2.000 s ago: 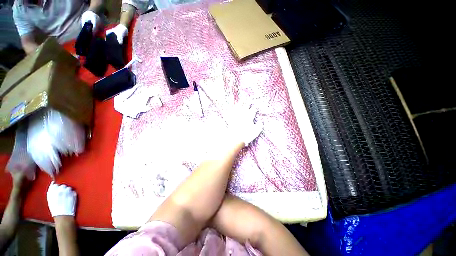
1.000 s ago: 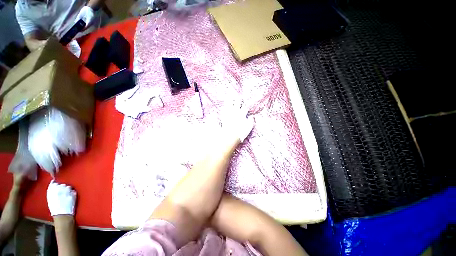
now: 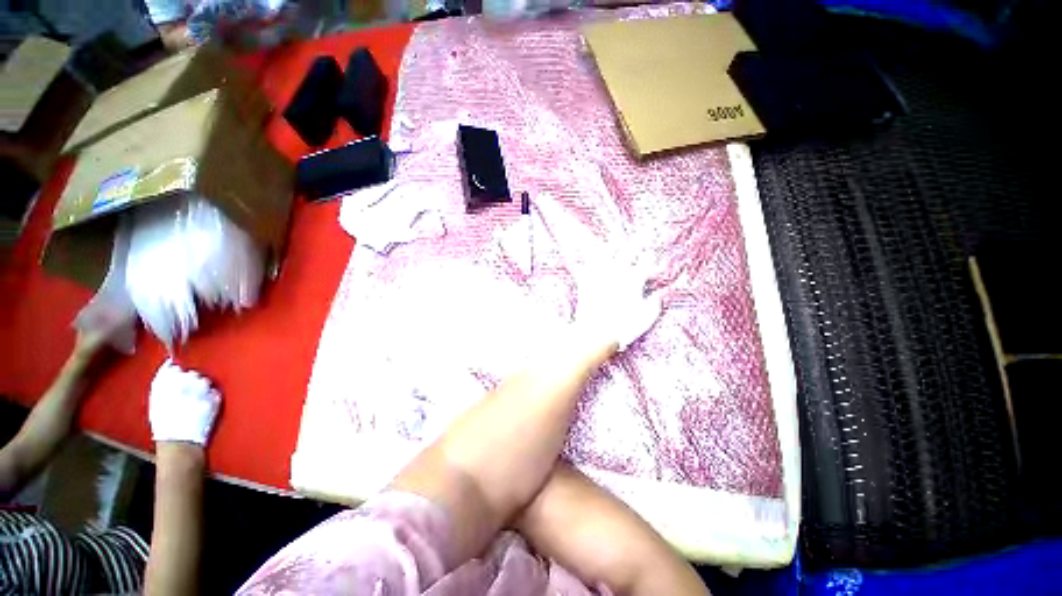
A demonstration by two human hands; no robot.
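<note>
My left hand (image 3: 632, 319), in a white glove and partly washed out by glare, rests on the pink and white bubble wrap (image 3: 710, 384). Nothing shows in it, and its fingers cannot be made out. My right forearm passes under my left forearm; my right hand cannot be made out there. Beyond my hands, a black housing (image 3: 483, 165) lies on the wrap, with a small dark-tipped stick, perhaps a marker (image 3: 525, 204), beside it. A crumpled white cloth (image 3: 390, 218) lies to the left.
Several black housings (image 3: 346, 168) lie on the red cover (image 3: 262, 396). An open carton (image 3: 140, 157) holds white bags (image 3: 192, 268). Another person's gloved hand (image 3: 183, 403) is at left. A cardboard sheet (image 3: 675, 87) lies at the back, beside the dark conveyor belt (image 3: 885, 349).
The view has turned left, shifting the table rightward in the picture. The co-worker at far left back has mostly left the frame, with the piece they held. My arms keep their crossed pose.
</note>
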